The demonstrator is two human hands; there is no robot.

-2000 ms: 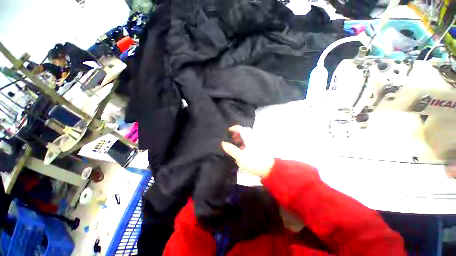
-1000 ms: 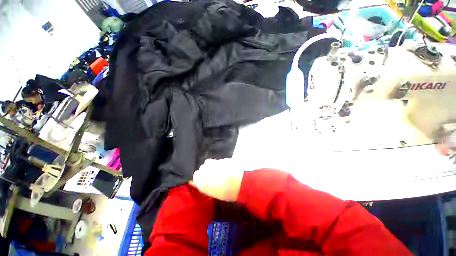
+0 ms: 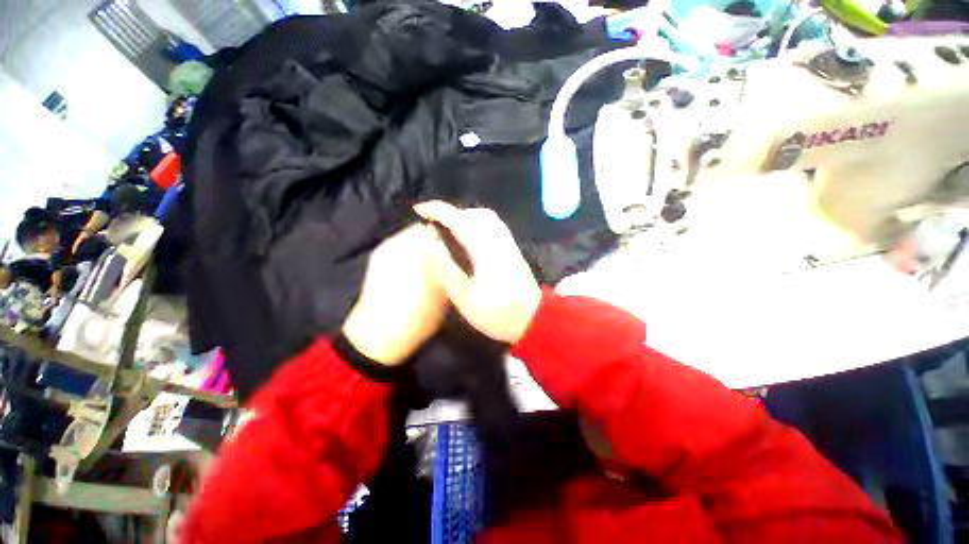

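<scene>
The black garment (image 3: 319,181) lies heaped on the table left of the sewing machine, with folds of shinier cloth on it. A small white tag (image 3: 469,139) shows on it. My left hand (image 3: 398,292) and my right hand (image 3: 483,271) are close together over the garment, fingers touching or overlapping. Dark cloth shows between and below them and hangs past the table edge. The fingertips are blurred and partly hidden, so the grip of each hand cannot be made out.
The cream sewing machine (image 3: 744,149) stands at the right. The light-blue lamp (image 3: 559,175) hangs beside its head. A blue basket (image 3: 457,483) is below the table edge. A teal basket (image 3: 691,32) stands behind the machine. People and workstations are at far left.
Both hands have moved up and forward onto the garment. My left hand, hidden before, now shows. The garment's cloth has shifted, and the view has turned, moving the machine left in the picture.
</scene>
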